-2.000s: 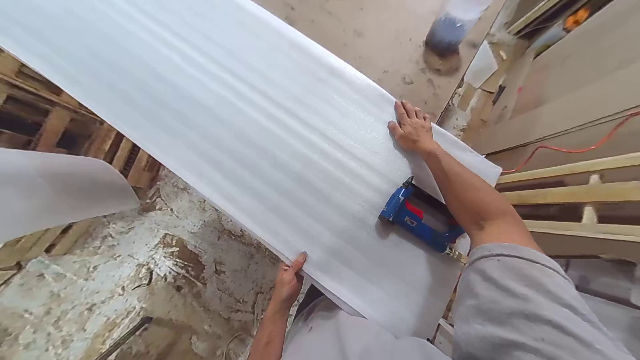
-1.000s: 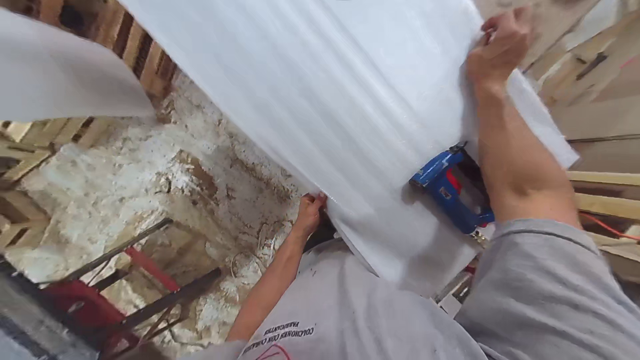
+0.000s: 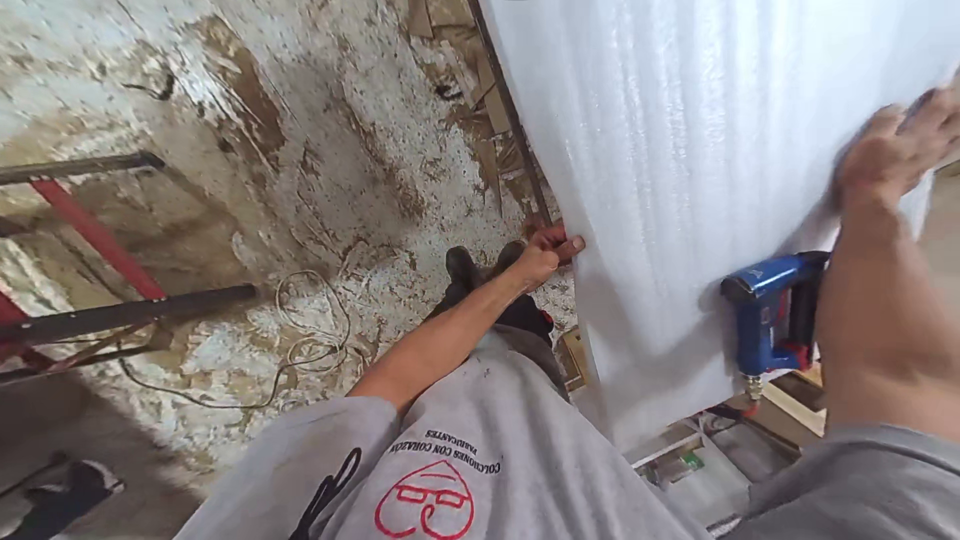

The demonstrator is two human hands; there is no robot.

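Note:
A long sheet of thin white foam (image 3: 660,172) lies over a flat piece whose dark edge shows at its left side. My left hand (image 3: 551,255) pinches the sheet's left edge between thumb and fingers. Toward the sheet's right edge, my right hand (image 3: 900,142) rests with bent fingers; whether it grips the sheet cannot be told. A blue pneumatic stapler (image 3: 765,315) lies on the foam beside my right forearm, with a hose fitting at its lower end. Neither hand touches the stapler's visible part.
A red and black metal frame (image 3: 97,240) stands at the left. A thin cable (image 3: 277,386) lies coiled on the stained floor (image 3: 360,150) near my feet. Below the sheet's near end are an open wooden compartment and a pale tray (image 3: 705,480) with small items.
The view has swung far to the left. My right hand, flat on the sheet two seconds ago, has lifted and come back down near its right edge. My left hand stays at the left edge.

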